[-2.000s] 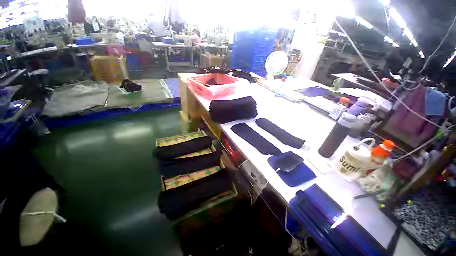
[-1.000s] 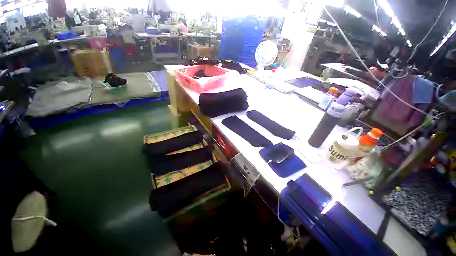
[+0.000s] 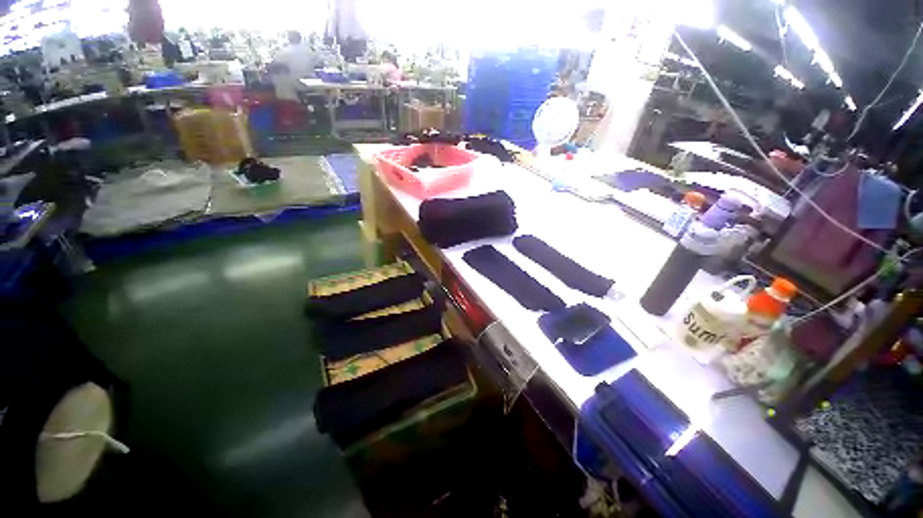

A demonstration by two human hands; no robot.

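Neither of my hands is in view. The closed sewing template [image 3: 673, 450], dark blue and shiny, lies at the near end of the white table [image 3: 597, 238]. A blue pad [image 3: 604, 354] lies just beyond it, with a small dark device [image 3: 578, 325] on it. Two rows of black cut pieces lie side by side past the pad, the left row [image 3: 514, 278] and the right row [image 3: 563, 264]. A thick black stacked bundle [image 3: 468, 220] lies behind them, near the pink basket [image 3: 427, 171].
An open carton [image 3: 393, 349] with black bundles stands on the green floor [image 3: 223, 334] left of the table. A dark thermos [image 3: 671, 280], a white jug [image 3: 714, 318] and an orange-capped bottle [image 3: 771, 301] stand along the table's right side. A white fan [image 3: 555, 123] stands at the back.
The camera view has shifted, so the table and carton sit slightly right and lower than one second ago. The things on the table show no clear movement among themselves.
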